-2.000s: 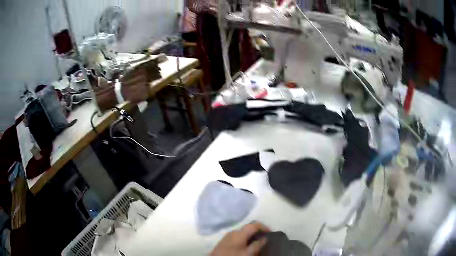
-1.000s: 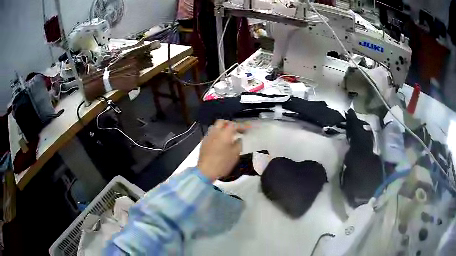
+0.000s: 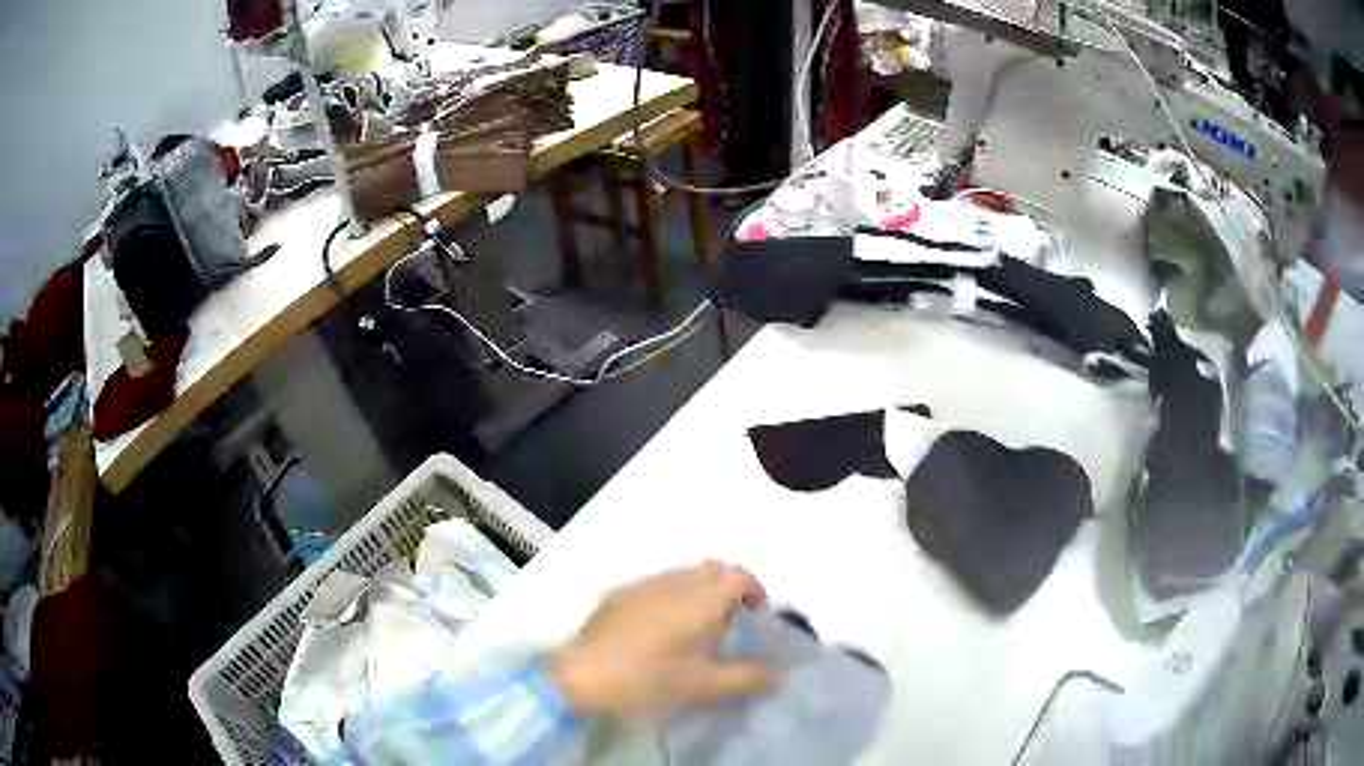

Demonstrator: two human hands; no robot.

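Note:
A pale grey cloth piece [image 3: 815, 700] lies low on the white table, with dark cloth edges showing at its upper side. My left hand [image 3: 658, 644], slightly blurred, has its thumb and fingers on the left part of this piece. A dark heart-shaped piece [image 3: 999, 521] lies flat to the right, beyond my hand. A smaller dark piece with a curved edge [image 3: 820, 449] lies beside it, with a small white piece [image 3: 907, 442] between them. My right hand is out of the picture.
Dark panels [image 3: 1047, 304] lie along the far side, and another dark stack [image 3: 1182, 449] at the right. A cream sewing machine [image 3: 1197, 150] stands behind. A white basket [image 3: 479, 486] of pale cloth is at lower left. Blurred machine parts [image 3: 1257, 644] fill the lower right.
My left hand reached over the table near the small dark piece, then came back to the pale grey piece. That piece and its dark edges have shifted towards me. The view has turned left.

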